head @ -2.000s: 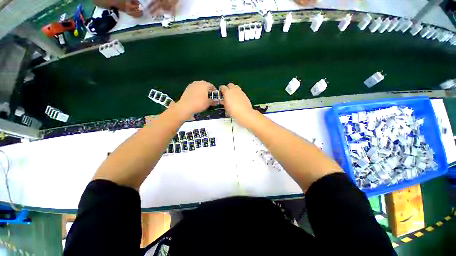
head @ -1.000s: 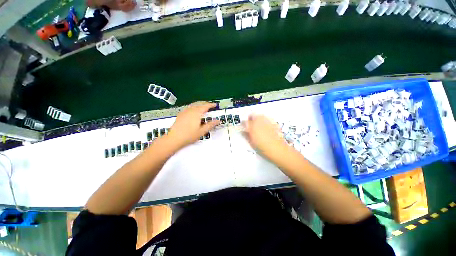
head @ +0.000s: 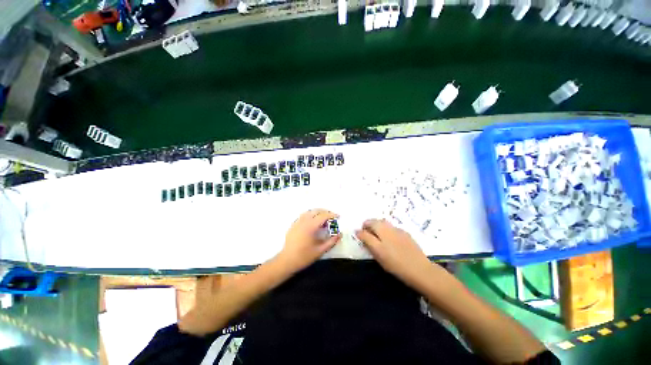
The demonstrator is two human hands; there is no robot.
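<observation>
My left hand (head: 311, 237) is near the bench's front edge, its fingers closed around one charger housing (head: 332, 227) with its dark open end up. My right hand (head: 385, 242) is just to the right of it, fingertips low over the white bench covering (head: 93, 228); a small white part seems to be at the fingertips, but it is too small to tell. Rows of charger housings (head: 268, 184) stand with dark openings up, beyond my left hand. Small white parts (head: 421, 199) lie scattered on the bench beyond my right hand.
A blue parts bin (head: 495, 207) full of small white parts stands at the right. The green conveyor belt (head: 342, 85) runs beyond the bench, with grouped housings (head: 253, 116) and single units with pins (head: 486, 99). A grey edge rail (head: 285, 142) separates belt and bench. An orange-brown box (head: 589, 289) is below.
Both hands have come back from the belt side to the bench's front edge. My left hand now holds one housing. The standing rows are now uncovered, with the grouped housings put down among them.
</observation>
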